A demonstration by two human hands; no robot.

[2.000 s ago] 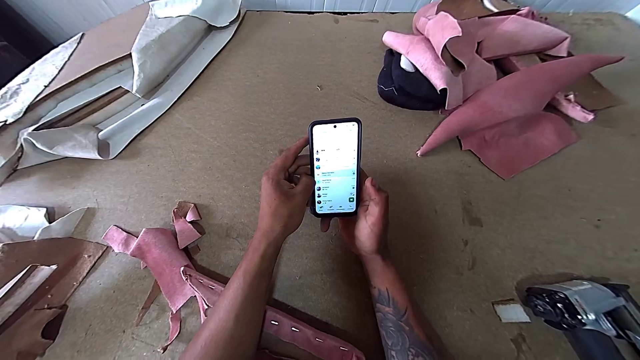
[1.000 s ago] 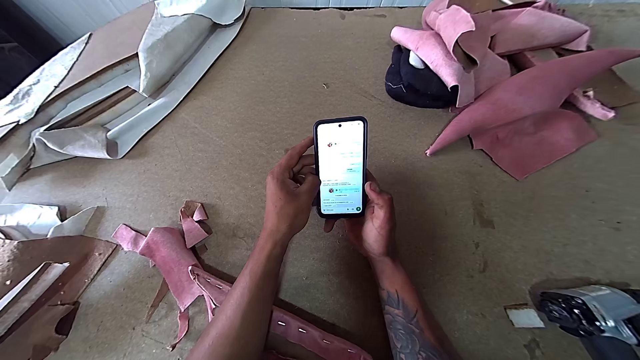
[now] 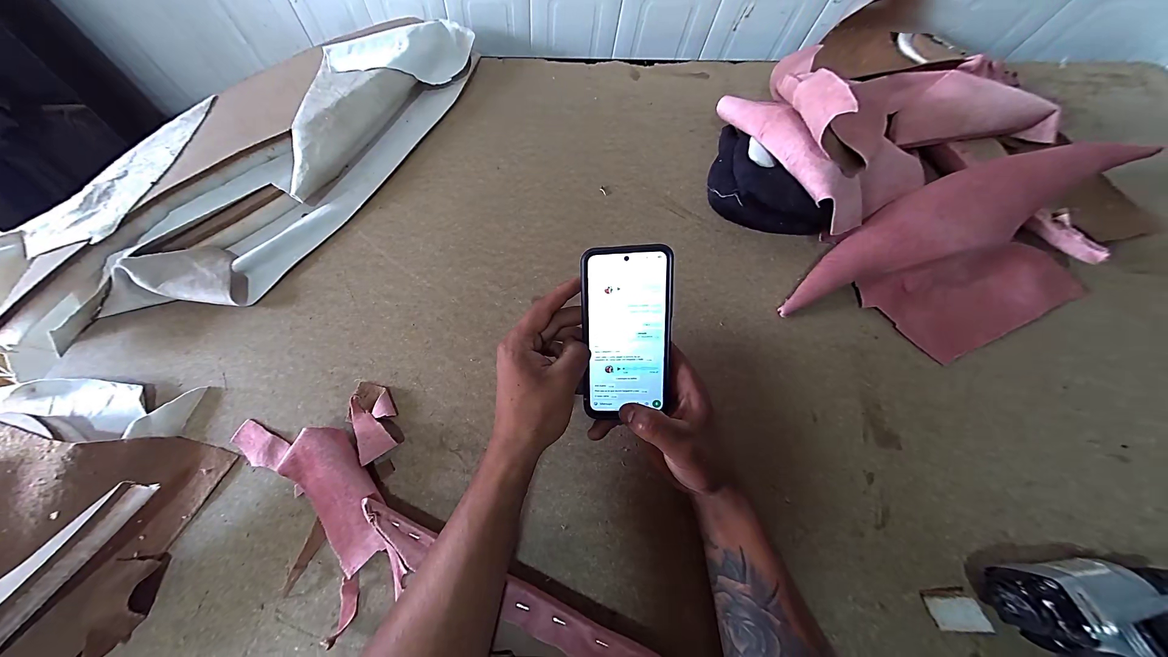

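Note:
A smartphone [image 3: 628,333] in a dark case stands upright in view, its lit screen facing me and bearing writing. My left hand [image 3: 545,370] grips its left edge, with the thumb at the side. My right hand [image 3: 680,429] holds it from the lower right, the thumb over the bottom of the screen. Under my left forearm runs a pink leather strip [image 3: 557,625] with staple-like stitches, beside pink leather scraps [image 3: 333,493].
White and tan leather pieces [image 3: 356,119] lie at upper left, brown ones [image 3: 55,484] at lower left. Pink leather [image 3: 985,210] is heaped by a black cloth item [image 3: 762,187] at upper right. A grey and black tool [image 3: 1077,602] lies at lower right on the table [image 3: 821,383].
The screen has changed from a list to a page of messages. My right thumb has moved from the phone's right edge onto the bottom of its screen.

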